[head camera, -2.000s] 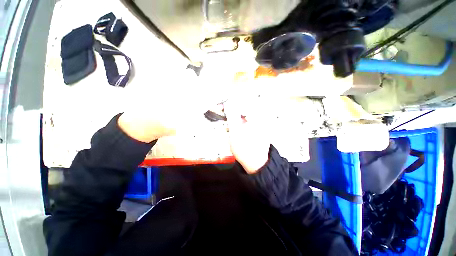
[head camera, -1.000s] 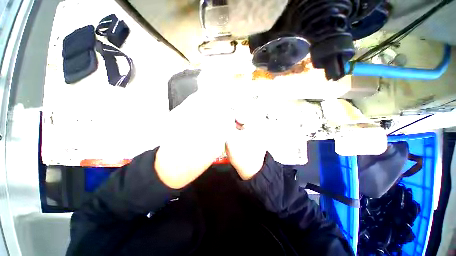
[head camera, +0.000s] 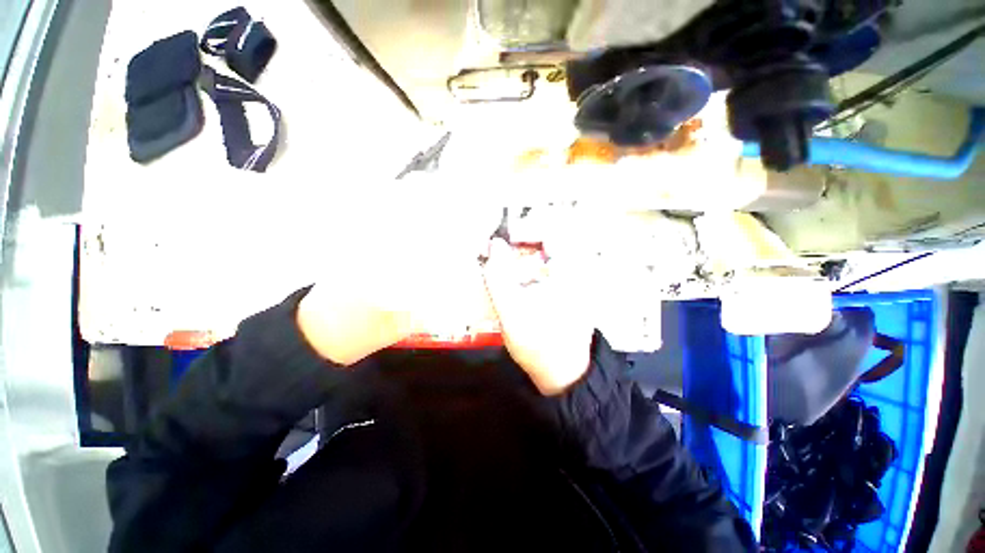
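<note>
My left hand (head camera: 362, 308) reaches over the front of the table, washed out by glare, so its fingers cannot be made out. My right hand (head camera: 535, 313) is just right of it, below the needle area, also mostly washed out. A small dark and red item (head camera: 526, 251) shows at the right fingers; what it is and whether it is held is unclear. A small grey-black piece (head camera: 426, 158) shows above my left hand, its rest lost in glare. The sewing machine (head camera: 637, 32) stands at the top right.
Flat black panels (head camera: 164, 97) and looped black bands (head camera: 246, 119) lie at the table's far left. A blue air hose (head camera: 896, 159) curves at the right. A blue crate (head camera: 916, 400) holds a black work bundle (head camera: 830, 475) and a grey fabric piece (head camera: 815, 373).
My left hand has moved left and spread away from my right hand. The dark piece above it shows smaller and farther up. The camera view has shifted slightly.
</note>
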